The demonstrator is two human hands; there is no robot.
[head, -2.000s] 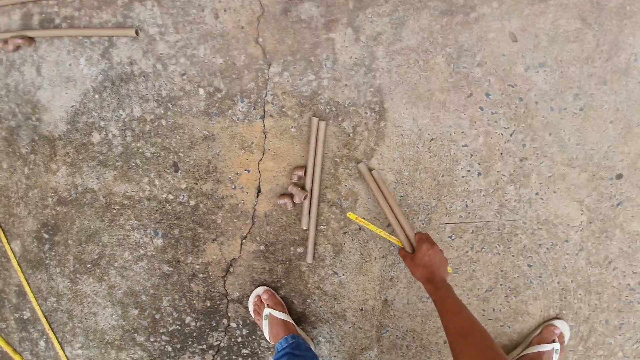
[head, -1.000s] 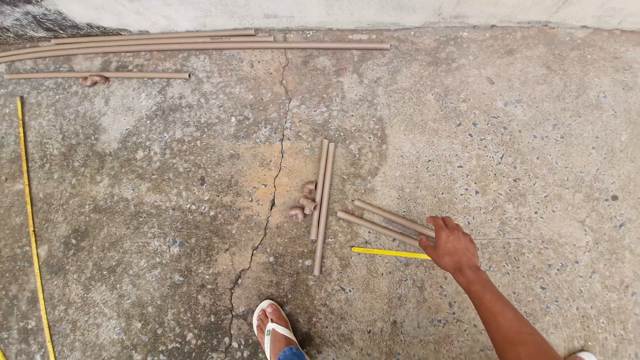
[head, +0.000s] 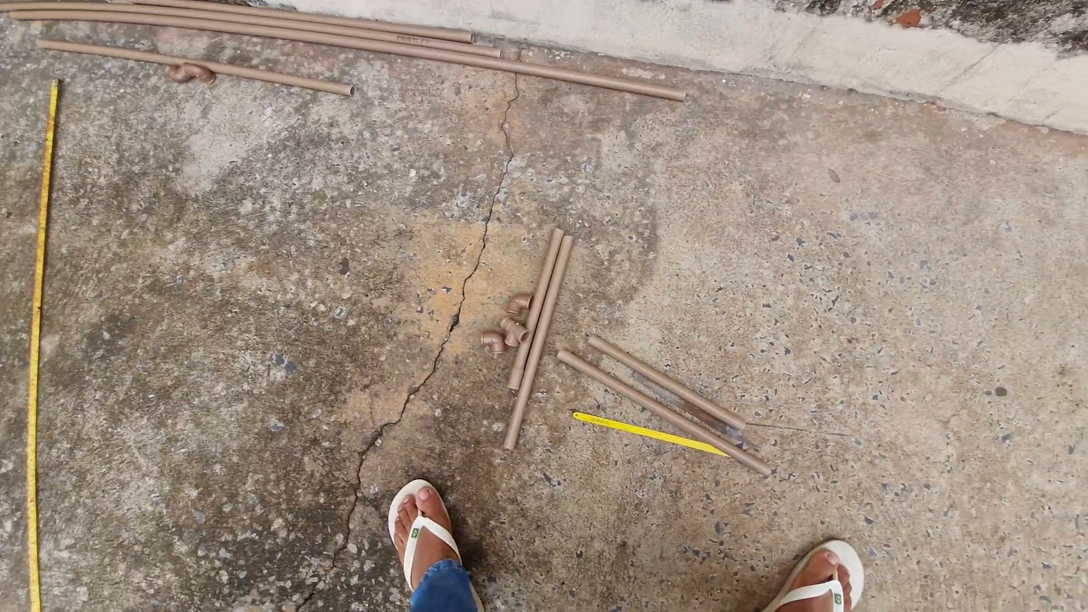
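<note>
Neither of my hands is in view. Two short brown plastic pipes lie on the concrete at centre right, the upper pipe [head: 667, 382] and the lower pipe [head: 654, 408], slightly apart. The lower one crosses the right end of a yellow hacksaw blade [head: 642, 432]. Left of them, another pair of short pipes, the left pipe [head: 537, 306] and the right pipe [head: 540, 340], rest side by side, tilted to the right at the top. Against this pair's left side sit brown pipe fittings: an upper elbow [head: 519, 304], a tee [head: 514, 330] and a lower elbow [head: 492, 342].
Long brown pipes [head: 340, 36] lie near the white wall base [head: 765, 51]. Below them is a shorter pipe [head: 272, 76] with fittings [head: 191, 73] beside it. A yellow measuring strip [head: 36, 340] runs along the far left. My feet in white flip-flops [head: 416, 535] stand at the bottom.
My right hand has let go of the two short pipes at centre right and left the view. The pipes now lie on the concrete, turned from their earlier steeper angle. The view has shifted toward the wall.
</note>
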